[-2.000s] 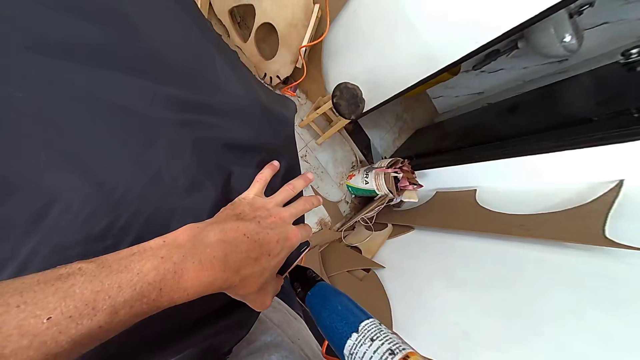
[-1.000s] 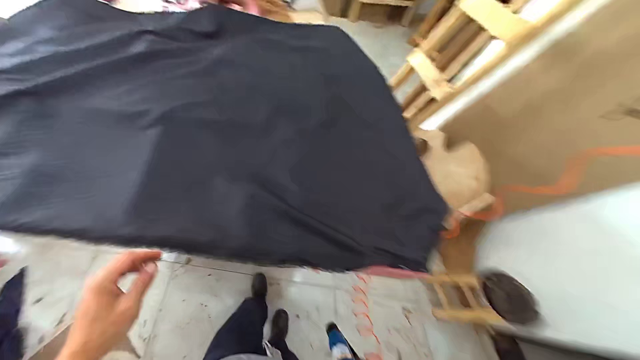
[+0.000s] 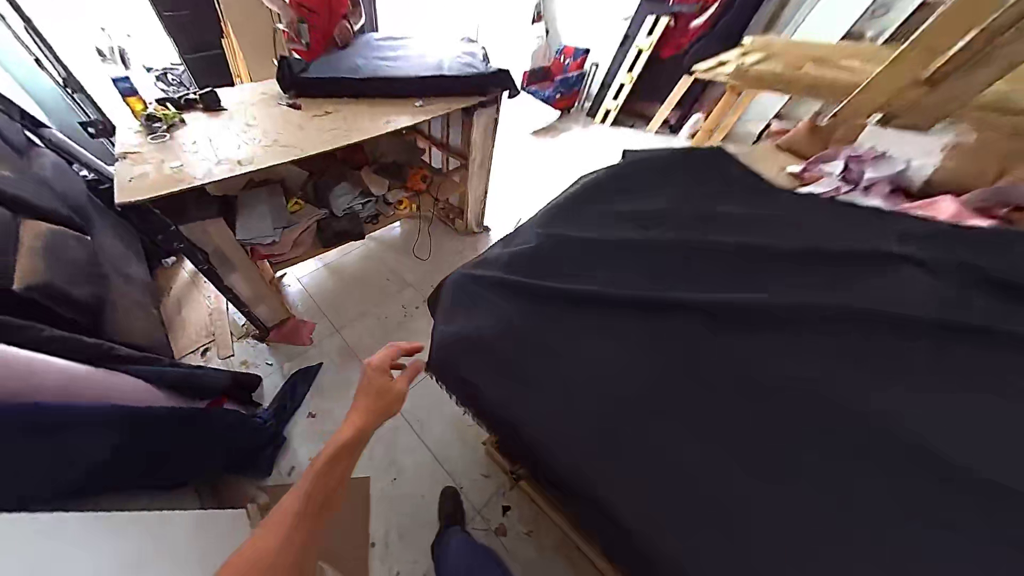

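Observation:
A large piece of dark fabric [image 3: 720, 344] covers a wide surface on the right, its frayed edge hanging over a wooden frame [image 3: 552, 512]. My left hand [image 3: 386, 384] is at the fabric's near left corner, fingers bent and apart, with nothing seen in it. Whether the fingertips touch the edge I cannot tell. My right hand is out of view.
A wooden workbench [image 3: 240, 136] with cluttered shelves stands ahead; a person in red [image 3: 316, 24] works there at a cushion-like piece [image 3: 400, 58]. Rolls of dark cloth [image 3: 120, 448] lie at left. Scraps dot the tiled floor [image 3: 336, 280]. Wooden frames [image 3: 800, 72] stand back right.
The view has swung far round to the workbench. My left hand, spread over the dark fabric two seconds ago, is now at its corner. The blue tube-shaped thing seen earlier is out of view.

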